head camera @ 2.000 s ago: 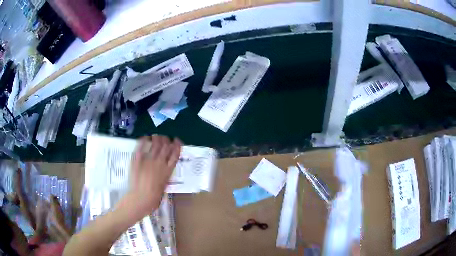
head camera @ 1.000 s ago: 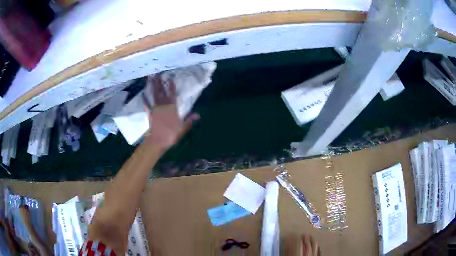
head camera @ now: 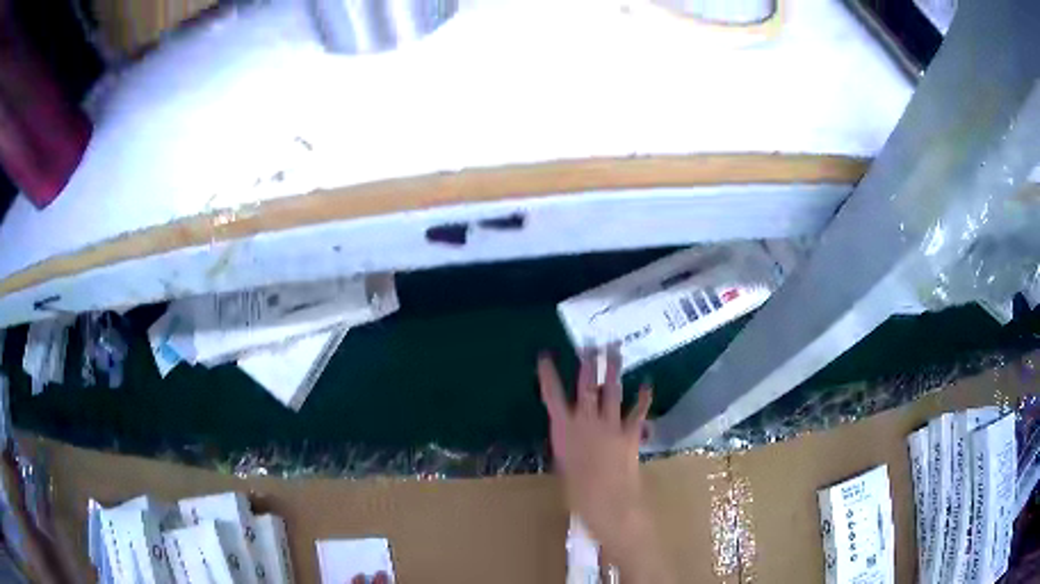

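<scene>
A retail carton (head camera: 684,314) with a barcode and red patch lies slanted on the green belt, partly behind the post. My right hand (head camera: 599,439) reaches over the belt with its fingers spread; its fingertips overlap the carton's near left end, and contact is unclear. Only fingertips of my left hand (head camera: 371,580) show at the bottom edge, by a white paper or card (head camera: 351,559); its grip is hidden. A narrow white item (head camera: 582,552) lies partly beneath my right wrist.
Cartons stand at bench left (head camera: 188,542) and right (head camera: 964,496), with a single carton (head camera: 859,527) beside the latter. More cartons and papers (head camera: 285,359) lie on the belt. The slanting post (head camera: 821,302) and shelf edge (head camera: 639,177) bound the reach. Another person's arm (head camera: 40,530) shows far left.
The view has shifted so the shelf fills more of it. My left hand has drawn back from the belt to the bottom edge. My right hand has moved up and forward over the belt.
</scene>
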